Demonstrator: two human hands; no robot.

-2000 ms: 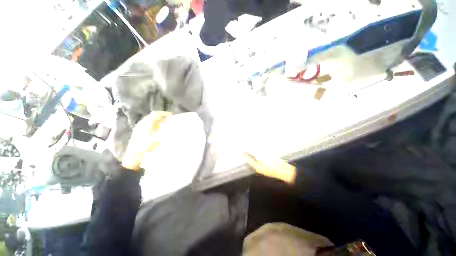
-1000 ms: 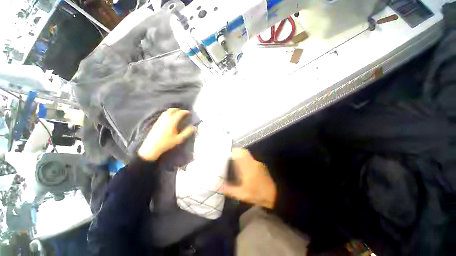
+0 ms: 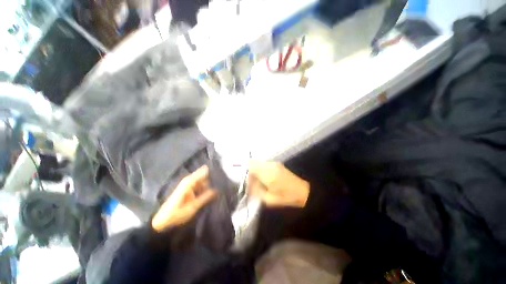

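A large grey garment (image 3: 138, 122) lies heaped left of the sewing machine (image 3: 233, 64) and runs down onto my lap. My left hand (image 3: 186, 199) rests on the garment at its lower part, fingers bent; blur hides whether it pinches the cloth. My right hand (image 3: 277, 186) is shut on a whitish edge of the garment, the lining (image 3: 244, 216), at the table's front edge. Bright glare covers the needle area and the cloth just above my hands.
Red-handled scissors (image 3: 286, 59) lie under the machine arm beside a small brown tag (image 3: 303, 81). A dark pad (image 3: 419, 32) is at the table's right end. Dark garments (image 3: 466, 144) are piled at the right. Another machine (image 3: 39, 216) stands at the left.
The grey garment was drawn over the table toward the machine. Both hands closed in on its near part. The white quilted lining, spread flat a second ago, is now gathered narrow by my right hand.
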